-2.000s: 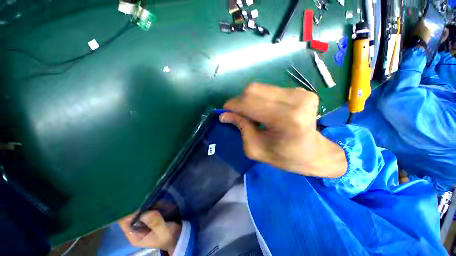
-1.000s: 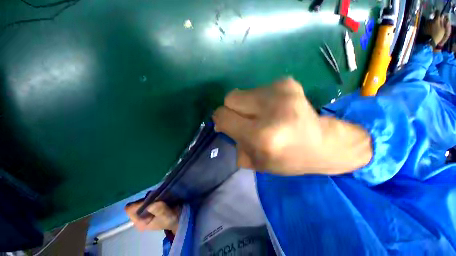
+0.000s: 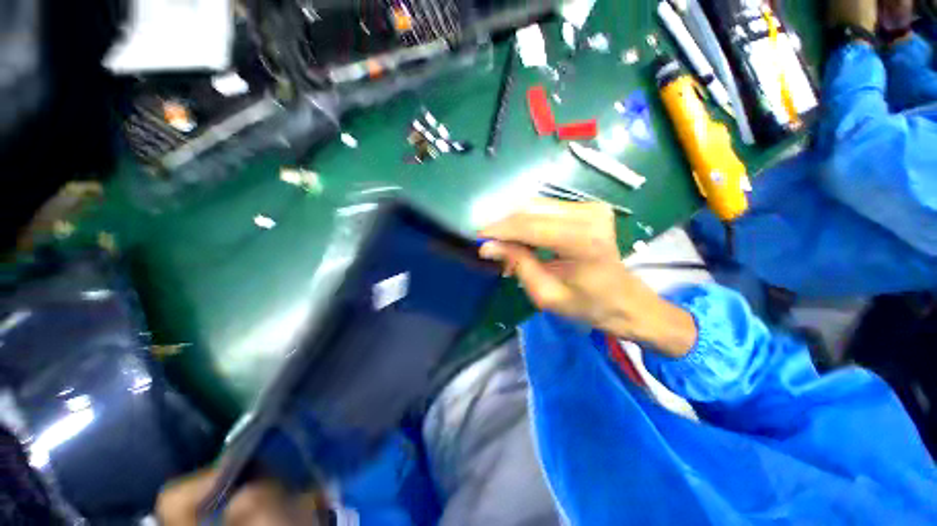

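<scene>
A black glossy tablet (image 3: pixel 360 339) with a small white label is held tilted over the mat's front edge; the frame is blurred. My left hand (image 3: pixel 247 503) grips its lower left end at the picture's bottom, partly cut off. My right hand (image 3: pixel 565 257) is at the tablet's upper right edge. Its thumb and forefinger pinch a small blue pick (image 3: pixel 483 243), of which only a sliver shows.
Green mat (image 3: pixel 216 298). Stacked tablets (image 3: pixel 82 380) at left. Trays with boards (image 3: pixel 360 51) at the back. Red pieces (image 3: pixel 540 110), tweezers (image 3: pixel 586 197), white pointed piece (image 3: pixel 608 164), black stick (image 3: pixel 502 100), yellow-orange screwdriver (image 3: pixel 705 144). A person in a blue smock (image 3: pixel 873 185) at right.
The view has swung, bringing the trays and the left stack into the picture. The tablet's labelled face has turned more toward me. My right hand has moved to another spot on the tablet's edge.
</scene>
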